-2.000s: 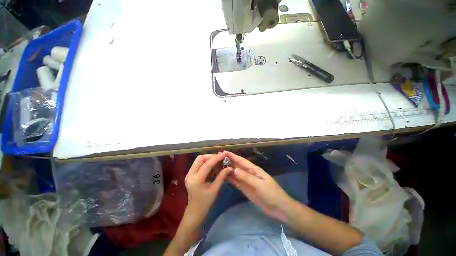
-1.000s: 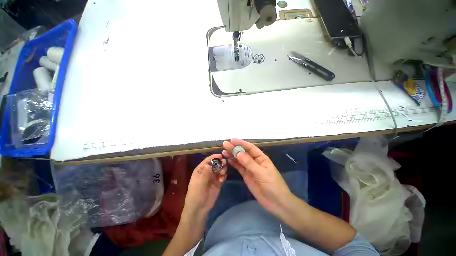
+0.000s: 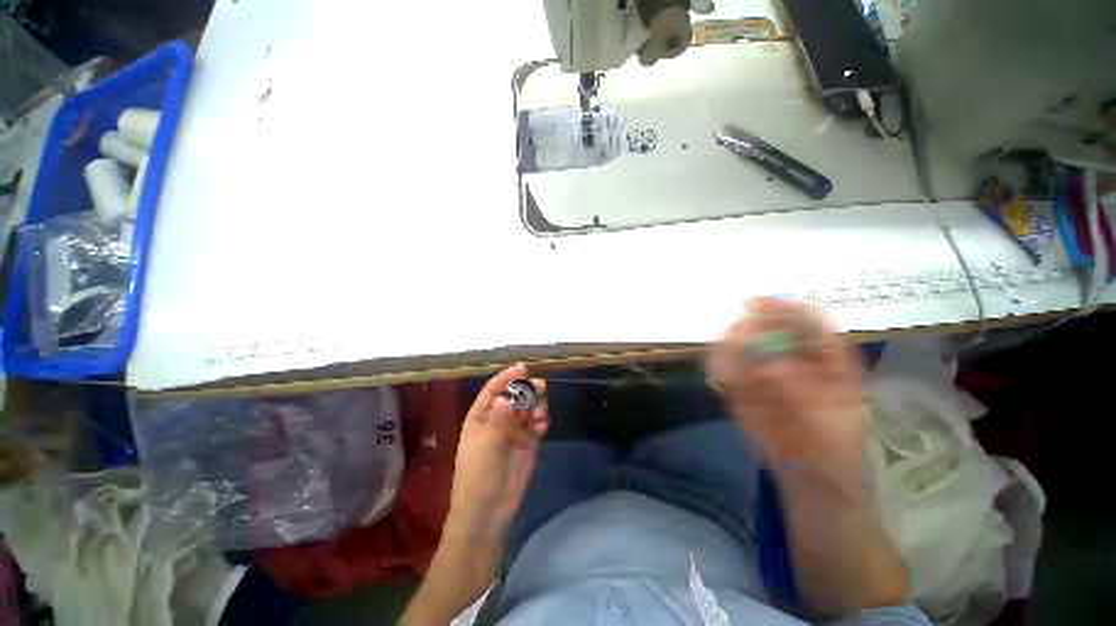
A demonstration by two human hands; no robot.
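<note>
My left hand (image 3: 499, 430), bare, holds a small round dark and silvery metal bobbin case (image 3: 523, 394) in its fingertips, just below the table's front edge. My right hand (image 3: 789, 379) is blurred, further right over the table's front edge, with a small pale greenish round thing (image 3: 771, 345), possibly a bobbin, at its fingers. The sewing machine's head (image 3: 596, 34) is above, with its presser foot and needle area (image 3: 589, 92) over the shiny slide plate (image 3: 565, 138).
Slim dark thread snips (image 3: 776, 162) lie on the machine bed. A black phone (image 3: 841, 47) with a white cable lies behind them. A blue basket (image 3: 145, 232) with white cones is at the left. Pale fabric (image 3: 942, 471) hangs below the table at the right.
My right hand has moved away from my left hand to the right, taking the small round thing with it. My left hand still holds the metal piece in nearly the same place.
</note>
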